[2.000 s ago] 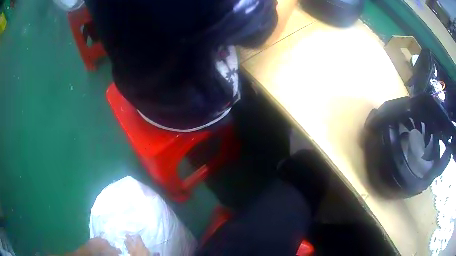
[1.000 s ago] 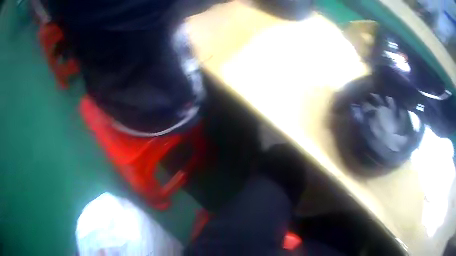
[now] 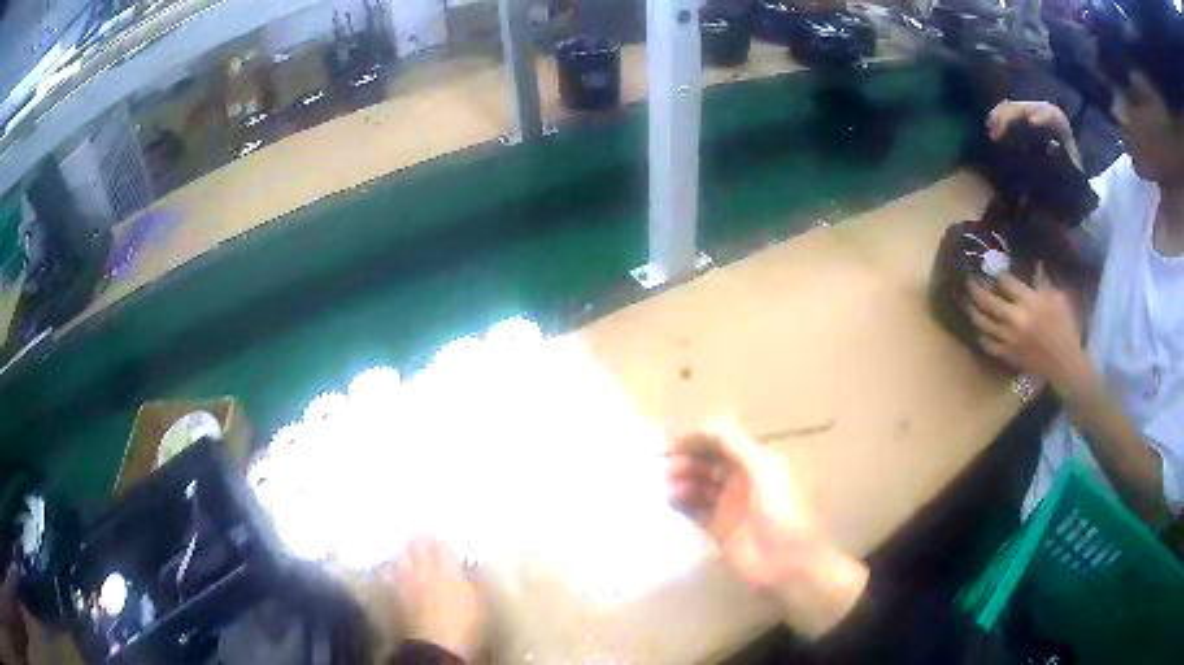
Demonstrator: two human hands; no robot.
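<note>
An overexposed white pile of toothed gears [image 3: 481, 442] lies on the bench in front of me. My left hand [image 3: 439, 598] is at the pile's near edge, partly washed out; whether it holds anything cannot be told. My right hand [image 3: 753, 513] is over the bench at the pile's right side, fingers bent, its fingertips blurred by glare; its grip is unclear. A black housing [image 3: 182, 539] stands open at the left, with a small white disc [image 3: 113, 594] inside.
A small cardboard box [image 3: 236, 422] holding a round white tub [image 3: 188, 435] is behind the housing. A thin dark stick or line [image 3: 799, 429] is on the bench. A white post [image 3: 673, 143] stands at the back. At right, a person handles a black unit [image 3: 967, 279] beside a green crate [image 3: 1091, 572].
The view has swung from the floor, red stools and bench end to the bench in front. Both my hands now show over it; the gear pile is now centrally in view.
</note>
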